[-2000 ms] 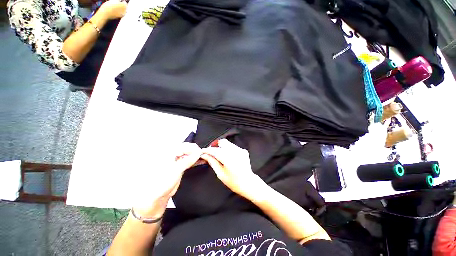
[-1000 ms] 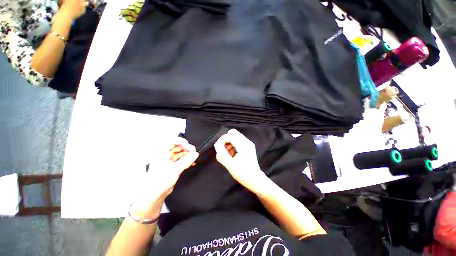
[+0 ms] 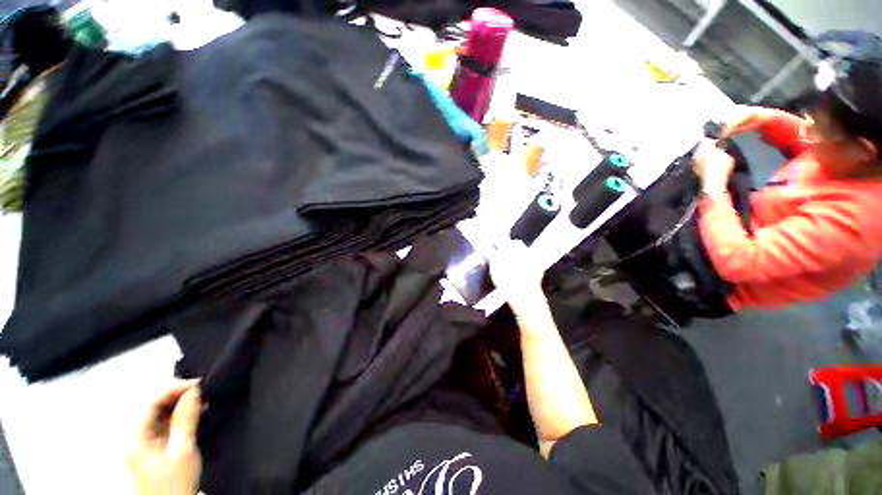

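A black garment (image 3: pixel 338 358) lies loosely bunched from the table onto my lap. My left hand (image 3: pixel 172 440) is at the lower left, at the garment's left edge; it is blurred, and whether it pinches the cloth cannot be told. My right hand (image 3: pixel 513 269) is at the table's front edge, right of the garment and beside a pale, glare-lit flat object (image 3: pixel 466 274). It is washed out, so its fingers and any hold are unclear. No needle or thread can be made out. A large stack of black garments (image 3: pixel 242 145) lies beyond the garment.
Three black thread cones (image 3: pixel 535 218) with teal ends stand or lie right of the stack. A magenta bottle (image 3: pixel 481 63), blue-green cord (image 3: pixel 453 108) and tan spools (image 3: pixel 499 134) are behind them. A person in orange (image 3: pixel 788 227) works at the right, near a red stool (image 3: pixel 849 398).
The view has swung to the right. My hands, close together at the garment before, are now far apart: left at its left edge, right out by the table edge.
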